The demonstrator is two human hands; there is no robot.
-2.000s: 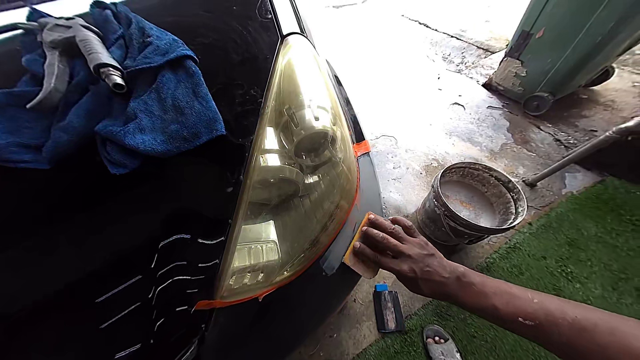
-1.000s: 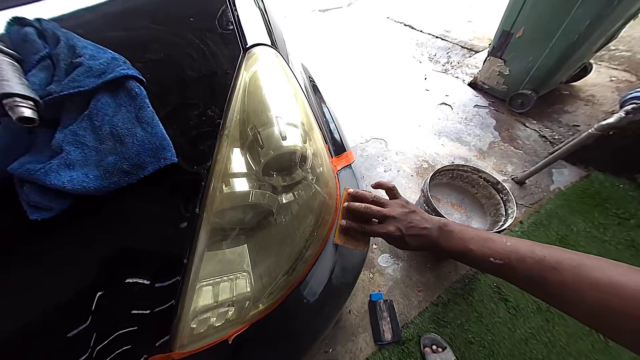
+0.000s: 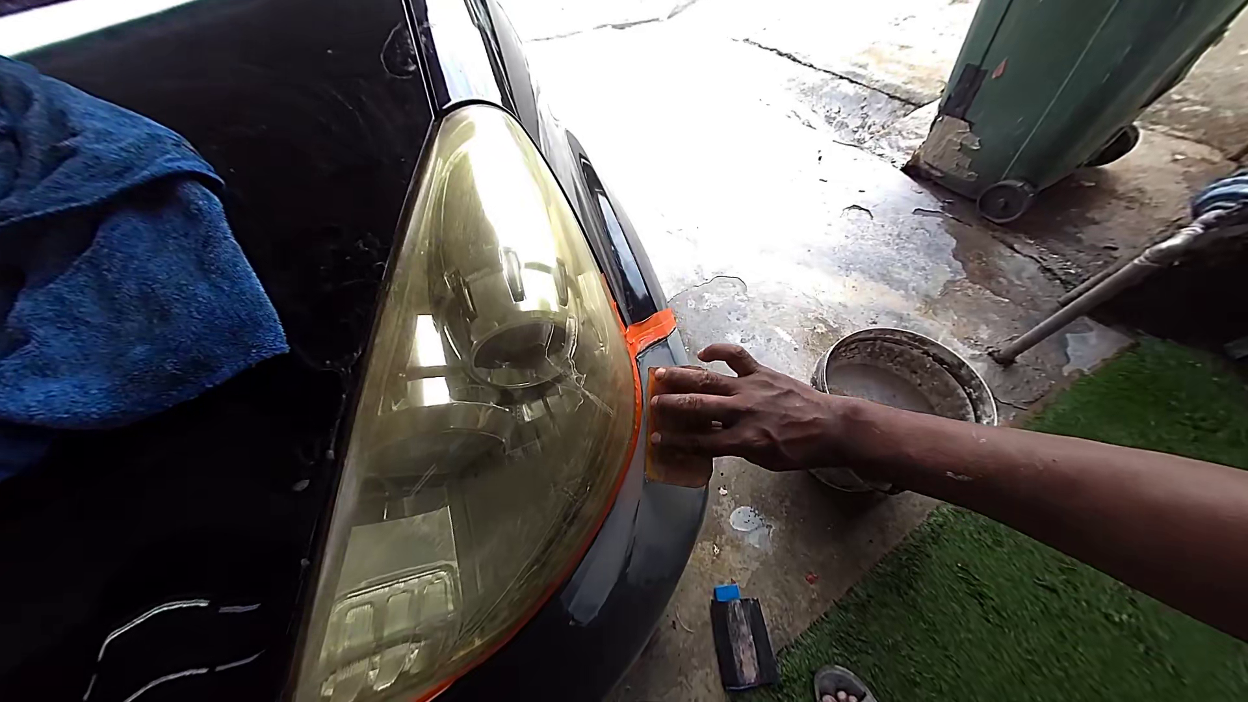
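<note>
My right hand point(image 3: 760, 409) presses an orange-yellow sanding block point(image 3: 680, 463) flat on the car's dark bumper point(image 3: 624, 556), just right of the headlight. The fingers lie spread over the block. The yellowed headlight lens point(image 3: 487, 390) is edged along its right side with orange masking tape point(image 3: 650, 331), and a short tape strip crosses the bodywork above my hand. My left hand is out of view.
A blue towel point(image 3: 127, 263) lies on the black hood point(image 3: 214, 507). Beyond my wrist stands a dirty bucket point(image 3: 902, 356) holding cloudy liquid. A green wheeled bin point(image 3: 1063, 88), a metal pole point(image 3: 1102, 292), artificial grass point(image 3: 955, 604) and a black block with a blue end point(image 3: 743, 643) are around.
My right hand has moved up along the bumper toward the short tape strip, with the block under its fingers. The view has shifted, and the spray gun on the towel is out of view.
</note>
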